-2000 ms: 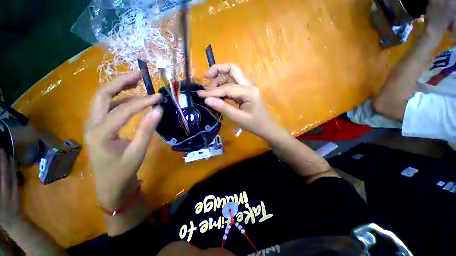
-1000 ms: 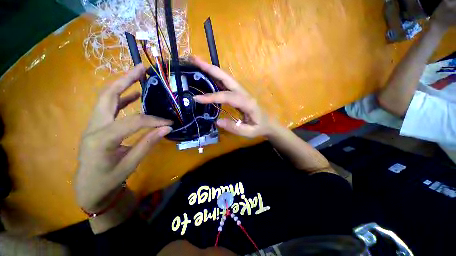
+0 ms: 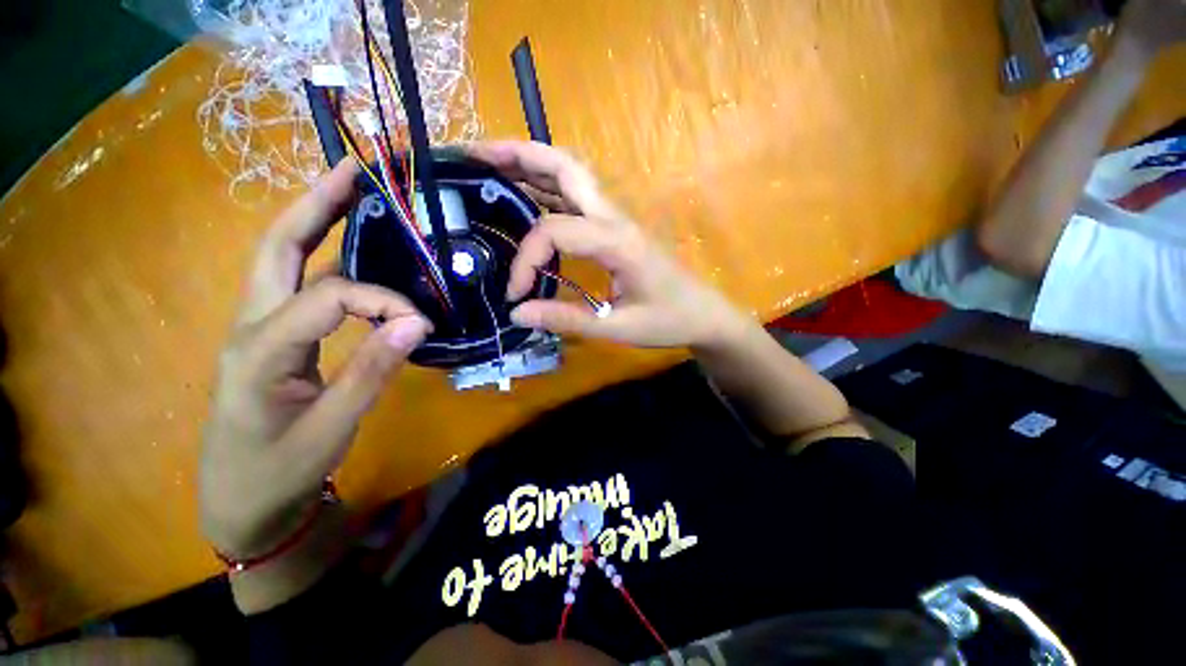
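Observation:
The open black round camera housing (image 3: 455,341) is between my hands over the bench. My left hand (image 3: 306,377) holds its left rim, thumb and forefinger together at the lower left edge. My right hand (image 3: 611,267) curls around the right rim, thumb and forefinger reaching inside. The wire harness (image 3: 406,215) and the black main cable (image 3: 414,117) rise from the bowl. A thin lead with a white plug (image 3: 602,308) sticks out at the right. The antennas (image 3: 529,89) stand at both sides. The silver-white bracket (image 3: 507,366) is under the near rim. Whether my right fingertips pinch a lead is unclear.
A tangle of white leads (image 3: 260,98) and a clear plastic bag lie beyond the housing on the orange bench (image 3: 728,143). Another person's arm (image 3: 1073,156) and a part-built unit (image 3: 1060,59) are at the upper right.
The housing has come nearer and its bowl has turned up into view, then shifted slightly left. My right thumb and forefinger have moved onto the inner right side. The thin white lead along the near rim has shifted.

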